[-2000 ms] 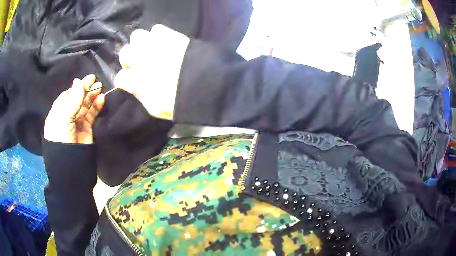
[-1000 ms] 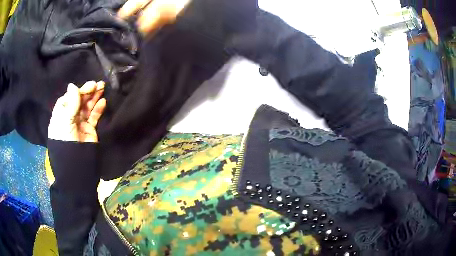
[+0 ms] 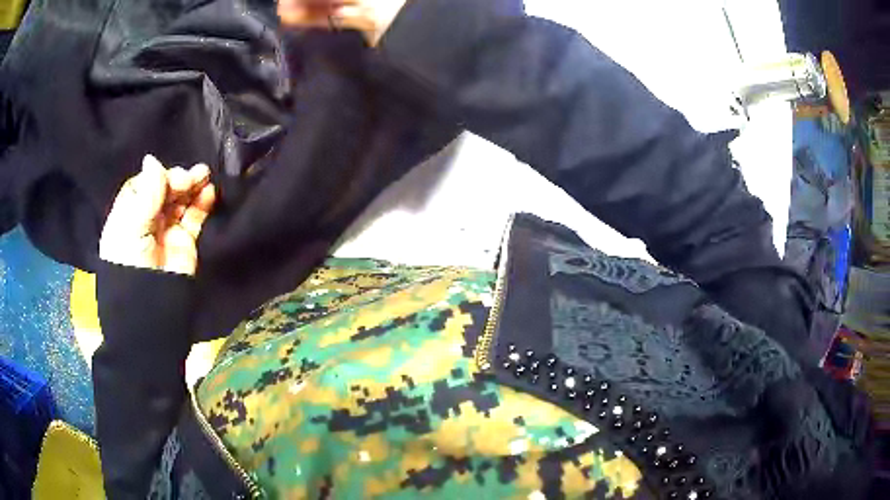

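Note:
A black garment (image 3: 283, 186) lies over the lap and the edge of the white table, with its shinier wrinkled lining (image 3: 195, 63) at the upper left. My left hand (image 3: 161, 213) is palm up at the garment's left part, fingers curled together; whether it holds a needle or a bit of cloth cannot be told. My right hand (image 3: 342, 12) is at the top edge, partly cut off and blurred, above the garment; its fingertips and anything in them cannot be made out. No needle, thread or button shows clearly.
The bright white table (image 3: 420, 210) spans the middle and upper right. A metal clamp-like part (image 3: 781, 80) stands at its far side. A blue plastic basket (image 3: 24, 400) and yellow cloth (image 3: 70, 464) are at the lower left, by the blue floor (image 3: 44, 293).
My right hand has moved from close beside my left hand up to the top edge. My left hand has stayed nearly in place. The fine line between the hands no longer shows.

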